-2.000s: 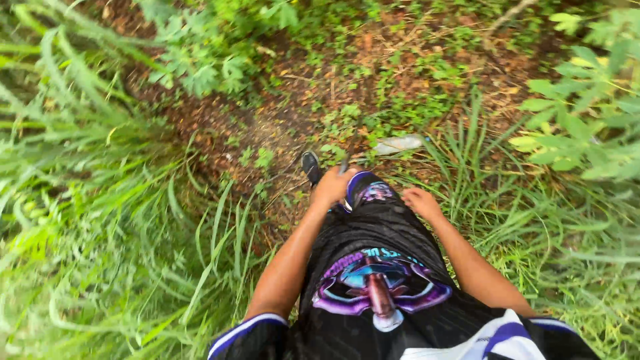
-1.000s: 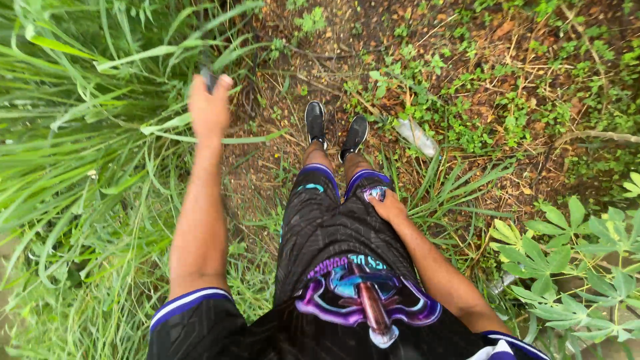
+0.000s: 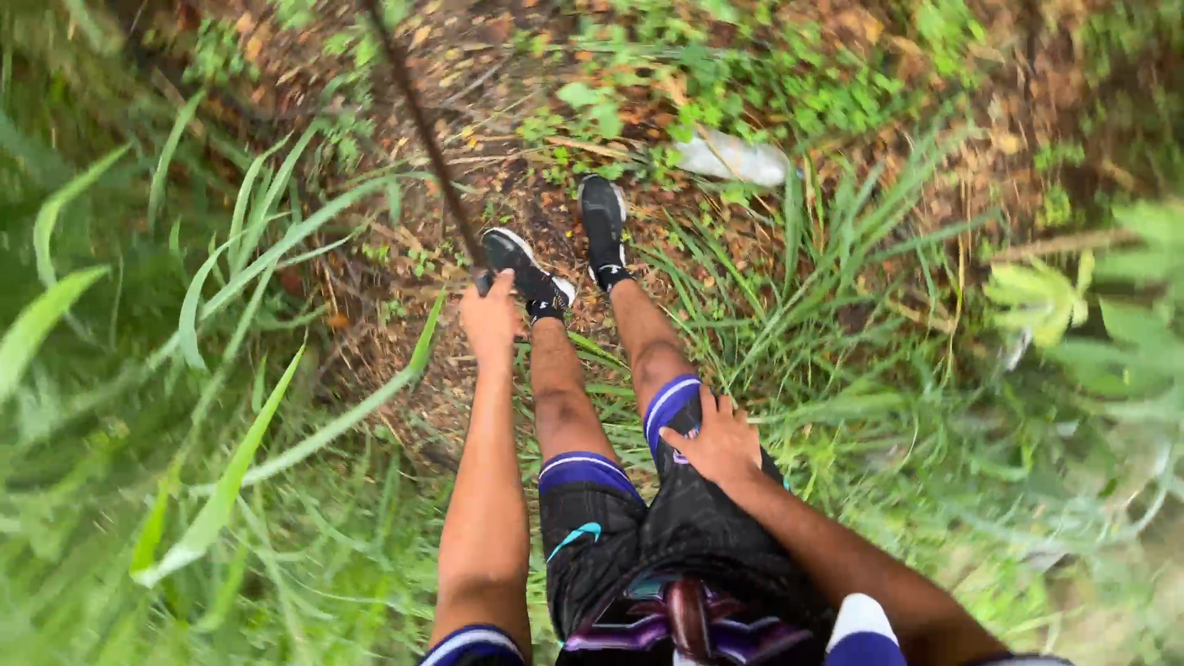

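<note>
My left hand (image 3: 492, 314) is closed around the black handle of a long, thin, dark-bladed tool (image 3: 421, 120), perhaps a machete. From the fist, beside my left shoe (image 3: 525, 264), the blurred blade runs up and left past the top edge of the view. My right hand (image 3: 717, 439) lies with its fingers spread on the right thigh of my black and purple shorts (image 3: 592, 518), holding nothing. Farther forward is my right shoe (image 3: 601, 217), on leaf-covered soil.
Tall green grass (image 3: 222, 499) fills the left side. A crumpled clear plastic bottle (image 3: 733, 157) lies ahead of my right shoe, with a grass tuft (image 3: 786, 287) nearer me. Low weeds (image 3: 786, 79) grow ahead; a broad-leafed plant (image 3: 1128, 314) stands at the right.
One second ago my left hand was out at the grass on the left; it is now nearer my legs, with the blade pointing forward. My feet have shifted. My right hand is still at my thigh.
</note>
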